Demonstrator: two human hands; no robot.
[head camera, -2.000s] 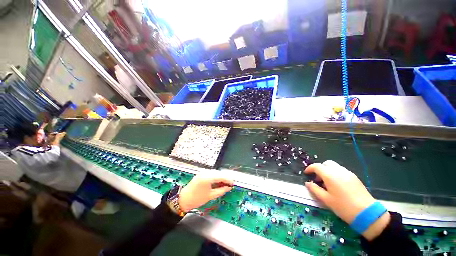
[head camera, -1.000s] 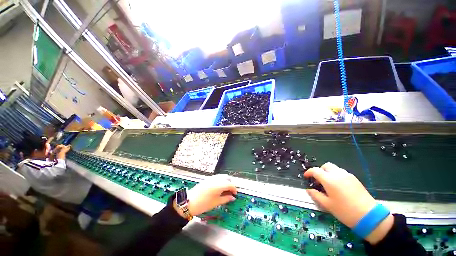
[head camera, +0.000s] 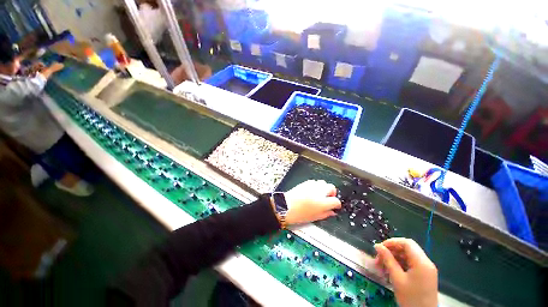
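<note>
My left hand (head camera: 312, 202) is over the dark green work surface at the left edge of a loose pile of small black capacitors (head camera: 364, 213). Its fingertips touch the pile; whether they grip a part cannot be told. My right hand (head camera: 410, 270) is at the pile's near right end, above the metal rail, thumb and fingertips close together; a part between them cannot be made out. Green circuit boards (head camera: 300, 264) dotted with inserted parts lie in a row nearest me, below both hands. A flat dark tray of cream-white components (head camera: 252, 159) is left of my left hand.
A blue bin of black parts (head camera: 315, 127) stands on the white shelf behind. Black trays, another blue bin (head camera: 521, 201) and a blue tool (head camera: 441, 190) are also there. A coiled blue cable (head camera: 465, 120) hangs at right. A coworker (head camera: 25, 99) is at the far left.
The view has turned. My left hand has moved from over the boards to the black pile. My right hand has moved to the pile's near end, and its wrist band is out of view.
</note>
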